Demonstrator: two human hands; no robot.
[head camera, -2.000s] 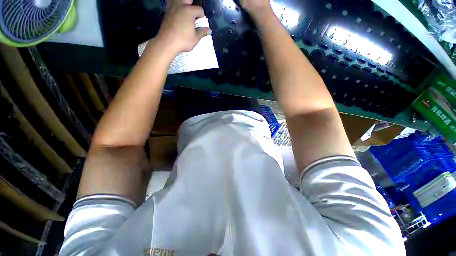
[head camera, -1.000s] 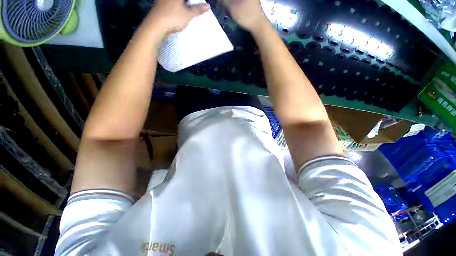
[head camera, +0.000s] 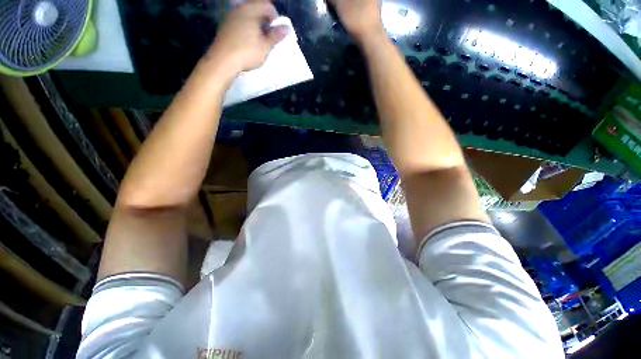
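Note:
My left hand (head camera: 247, 35) is at the top, left of the middle, with thumb and fingers closed on a white label sheet (head camera: 274, 71). The sheet hangs over the black parts near the bench's front edge. My right hand (head camera: 358, 15) is at the top edge of the picture, over the black parts (head camera: 450, 80); its fingertips are cut off, so I cannot tell whether it holds a label. The black parts lie in rows and carry small white labels and bright light reflections.
A desk fan (head camera: 43, 31) stands at the bench's left end. A green carton (head camera: 622, 133) is at the right end. An open cardboard box (head camera: 502, 174) and blue bins (head camera: 587, 221) are below the bench at right. Brown cardboard sheets (head camera: 53, 151) stand at left.
The sheet tilted and shifted, first showing more of itself, and now lies slightly left with my left hand. My right hand moved left, then back right. The view shifted slightly.

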